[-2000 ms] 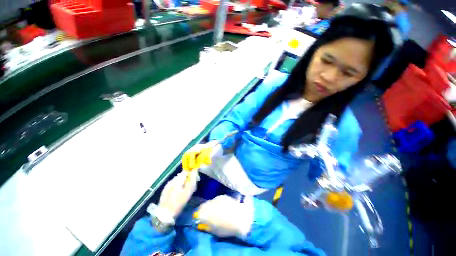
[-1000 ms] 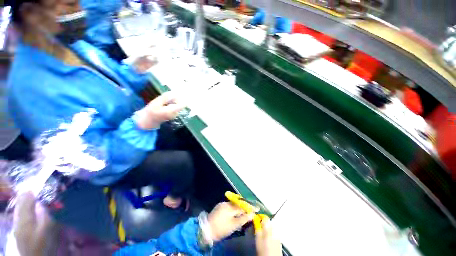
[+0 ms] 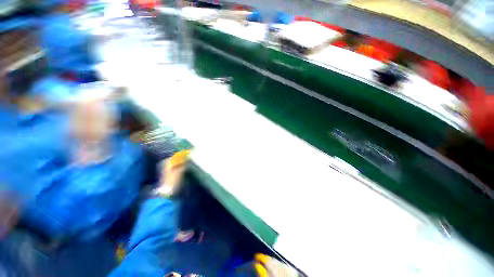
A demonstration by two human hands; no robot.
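The picture is badly blurred. My left hand, with orange finger cots, reaches out to the bench's near edge, left of centre. A clear, shiny shape lies just beyond its fingertips; I cannot tell whether they touch it or hold it. My right hand, also with orange cots, is at the bottom edge and partly cut off; what it holds, if anything, is hidden. A clear, rounded-tube figure lies on the green belt.
The white-covered bench runs diagonally beside the green conveyor belt. A person in a blue smock sits close at the left, one hand raised. Red bins and white surfaces are beyond the belt. A grey shelf edge crosses the upper right.
My hands were close together at the bench edge and are now apart. My left hand has moved forward and left, my right lower in view. The neighbour's clear figure at the left no longer shows.
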